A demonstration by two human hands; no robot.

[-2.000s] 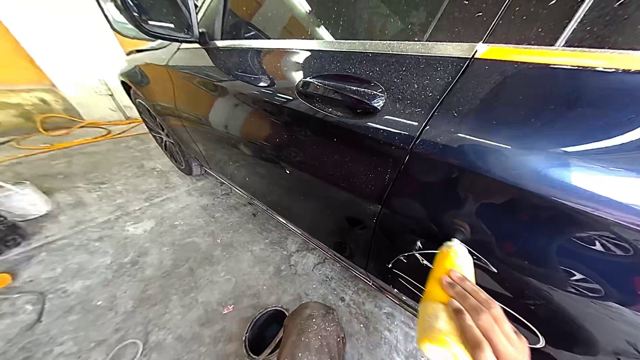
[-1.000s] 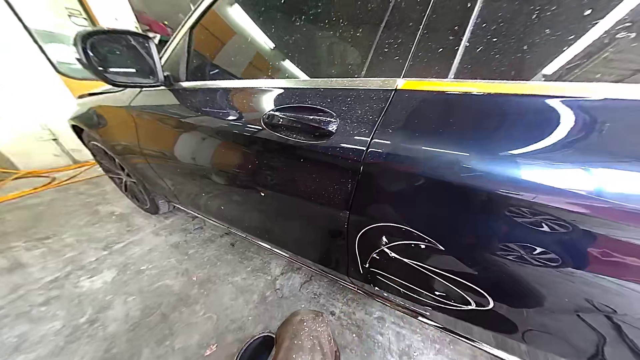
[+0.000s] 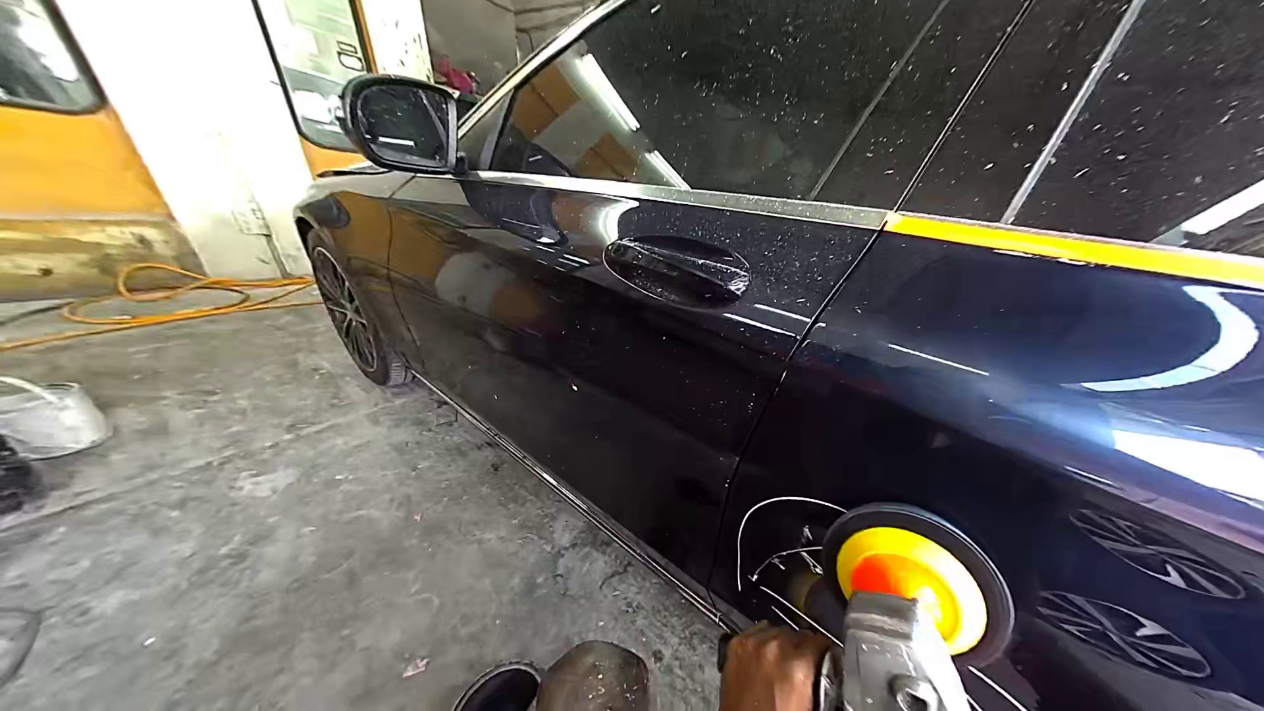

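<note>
At the bottom of the head view, my left hand [image 3: 775, 671] is closed around the side handle of a rotary polisher [image 3: 894, 647]. The polisher's round pad [image 3: 999, 602], black-edged with a yellow and orange backing, is against or very close to the dark rear door [image 3: 918, 425] of a car; contact is hard to tell. White curved lines of polishing compound [image 3: 780, 500] show around the pad on the glossy panel. My right hand is out of view, as is the rear of the polisher. Yellow masking tape [image 3: 1076, 249] runs along the trim under the rear window.
The front door with its handle [image 3: 681, 272] and the side mirror [image 3: 403, 123] extend ahead on the left. An orange hose [image 3: 188, 296] lies on the concrete floor by the wall. A whitish bucket [image 3: 59, 420] is at far left. A knee [image 3: 595, 676] shows at the bottom.
Two seconds ago my right hand held a yellow bottle at the rear door; bottle and hand are gone from view. The polisher and my left hand have come in over the compound lines.
</note>
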